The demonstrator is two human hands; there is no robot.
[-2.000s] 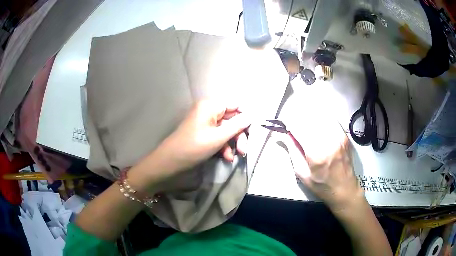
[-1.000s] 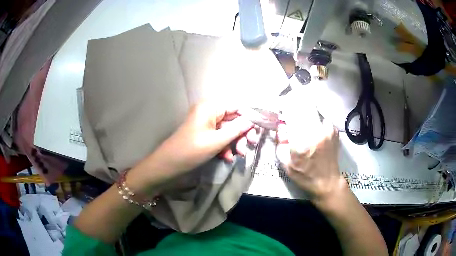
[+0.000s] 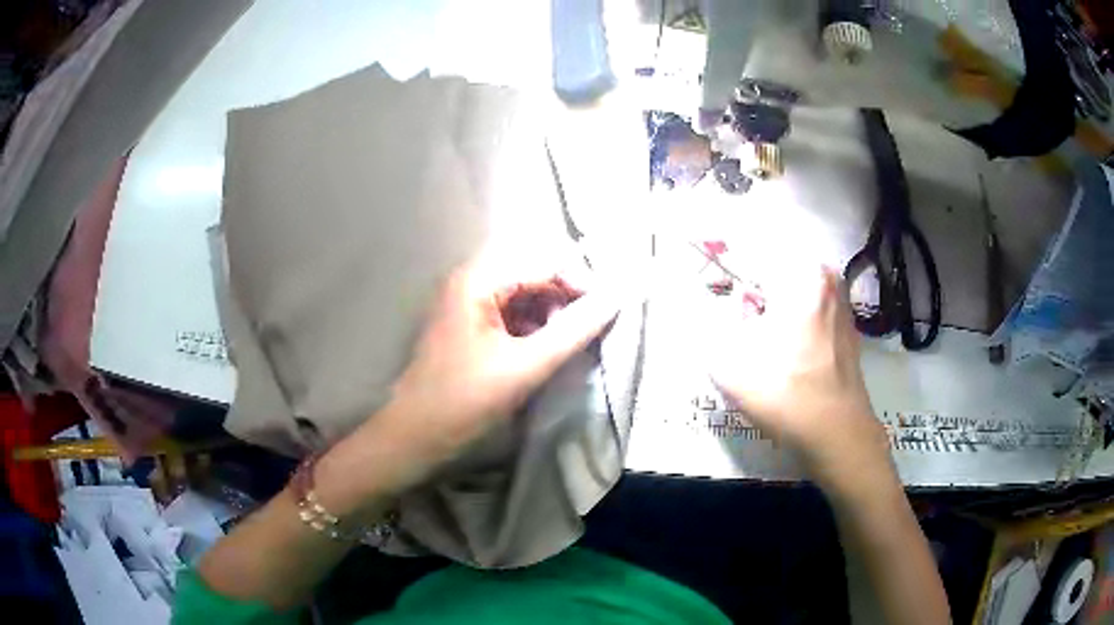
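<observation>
The taupe cloth lies bunched on the white table, its lower end hanging over the near edge. My left hand pinches the cloth's right edge between thumb and fingers. My right hand is over the table right of the cloth, apart from it and washed out by lamp glare. Small pinkish-red and dark parts, perhaps the snips, show at its fingertips. Whether the hand holds them or they lie on the table, I cannot tell.
The machine's metal parts are beyond my right hand. Black shears and a thin dark stick lie to the right. The lamp bar hangs at the top. A printed ruler runs along the near edge.
The snips were in my right hand at the cloth edge; that hand has now moved right, away from the cloth. My left hand still pinches the cloth. The view has shifted slightly.
</observation>
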